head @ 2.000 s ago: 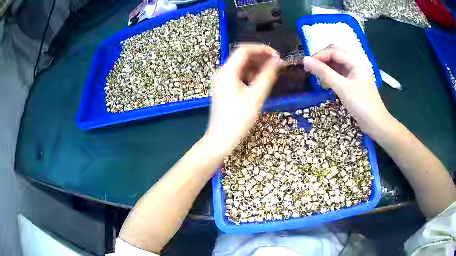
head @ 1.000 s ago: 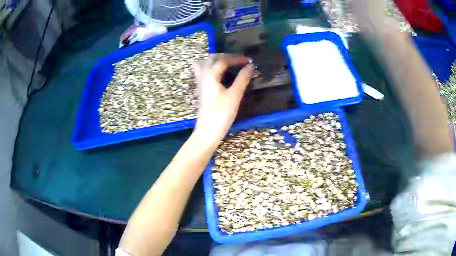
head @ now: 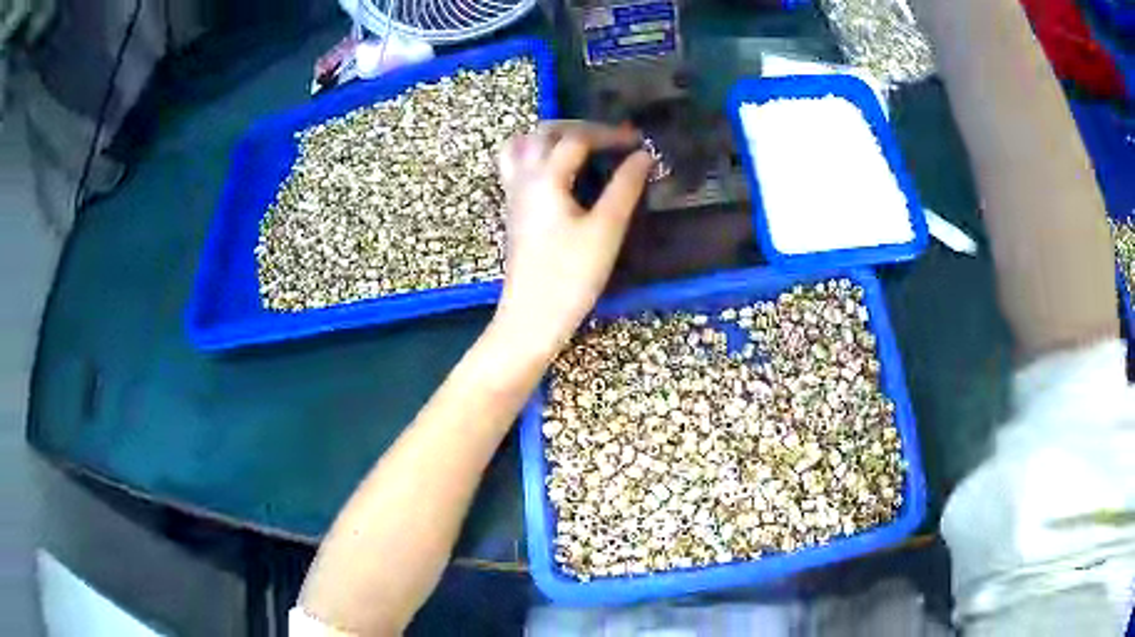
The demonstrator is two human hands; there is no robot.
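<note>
My left hand (head: 560, 230) is at the dark press (head: 635, 81), thumb and forefinger close together beside a small shiny spot (head: 656, 159) on its base. Whether the fingertips grip a metal piece there cannot be told. My right hand is out of the picture beyond the top edge; only its forearm (head: 1014, 187) shows, raised at the right. The near blue tray (head: 734, 572) holds many small gold-silver metal pieces (head: 734, 436). A small blue tray (head: 840, 259) right of the press holds a smooth white mass (head: 828, 174).
A large blue tray (head: 361, 317) of similar metal pieces lies left of the press. A white fan (head: 442, 15) is behind it. A pale strip (head: 952, 233) lies right of the white tray. A clear bag of parts (head: 884, 37) and something red (head: 1070, 50) are at the back right.
My right hand has left the spot by my left fingertips and gone up out of view, its forearm raised. My left hand has stayed near the press base.
</note>
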